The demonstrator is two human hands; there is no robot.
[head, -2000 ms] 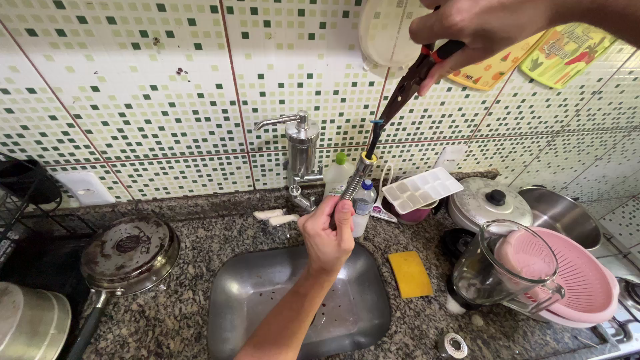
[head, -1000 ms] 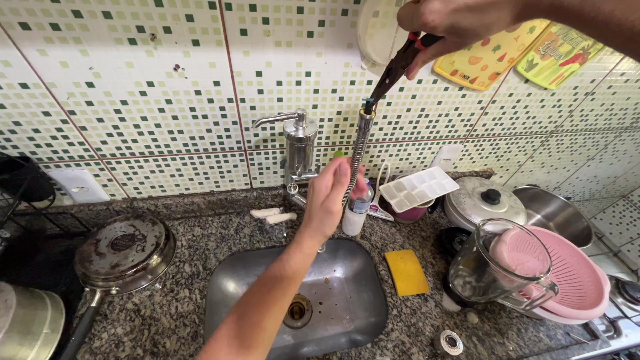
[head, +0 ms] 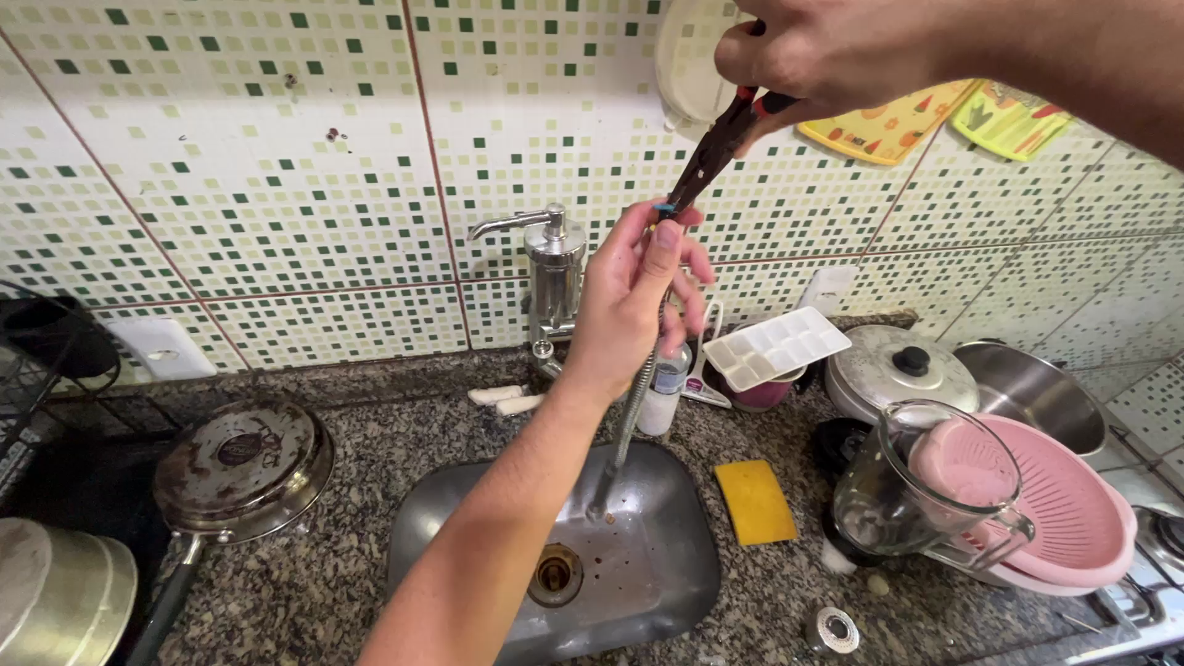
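Note:
My right hand [head: 814, 60] grips a pair of dark long-nose pliers [head: 712, 157] with red on the handles, pointing down to the left. Their tip meets a small blue piece [head: 663, 210] at the top end of a flexible metal spring hose [head: 633, 407]. Around that upper end close the fingers and thumb of my left hand [head: 634, 296]. The hose hangs down into the stainless steel sink [head: 647, 592]. Behind my left hand, a chrome faucet or filter unit [head: 555, 277] stands at the wall.
A yellow sponge cloth [head: 755, 502], a roll of tape [head: 835, 630], a glass blender jug [head: 888, 499] and a pink colander [head: 1064, 509] lie right of the sink. Behind are a plastic bottle [head: 659, 402], an ice cube tray [head: 777, 347] and a lidded pot [head: 897, 370]. An upturned frying pan [head: 242, 467] sits left.
My left hand has moved up the hose to its top end, which stood bare above the hand a second ago. The pliers have stayed at that end.

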